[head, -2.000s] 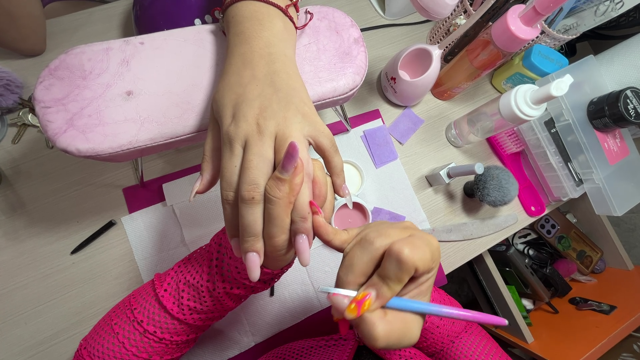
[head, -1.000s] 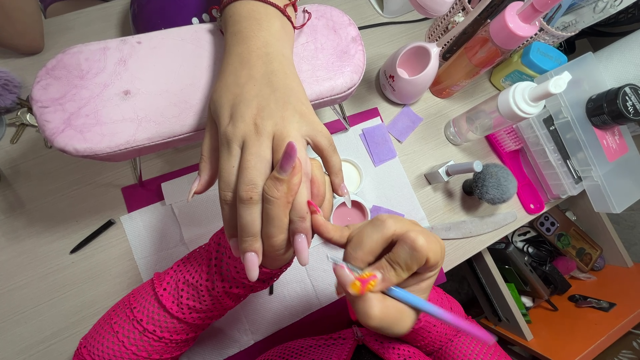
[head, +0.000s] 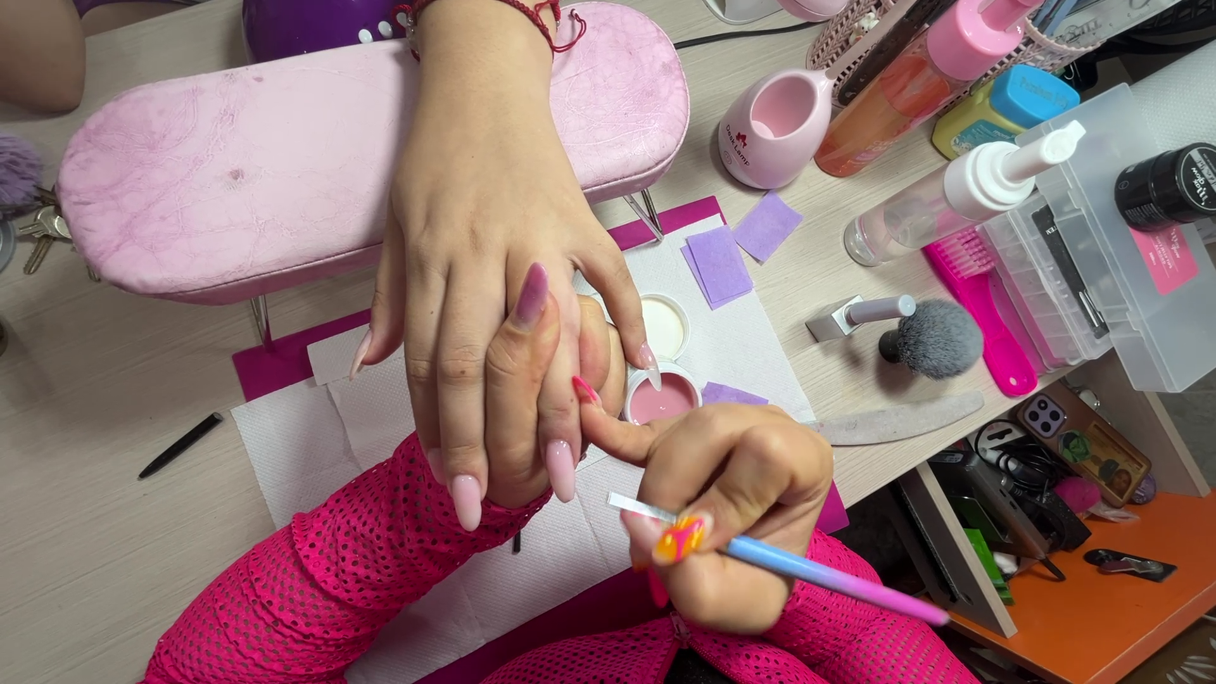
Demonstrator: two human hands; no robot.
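Observation:
My left hand (head: 522,380) holds another person's hand (head: 484,209) from below, its thumb lying over the fingers; most of it is hidden underneath. The other hand drapes over a pink padded armrest (head: 237,171), fingers pointing towards me, with long pale pink nails. My right hand (head: 731,503) grips a nail brush (head: 817,570) with a blue-to-pink handle, its flat tip pointing left, just below and right of the nails. My little finger touches the side of the held finger. Behind the fingers lie an open pot of pink gel (head: 665,397) and a pot of white product (head: 662,328).
Purple wipes (head: 719,266) lie on white paper towels. To the right are a pink desk lamp (head: 774,128), a clear pump bottle (head: 936,204), a nail polish bottle (head: 836,318), a grey fluffy brush (head: 936,339), a nail file (head: 902,420) and a pink brush (head: 997,332). A black stick (head: 180,445) lies left.
The brush in my right hand has tilted, and its tip has shifted slightly. My left hand and the other person's hand have stayed in place.

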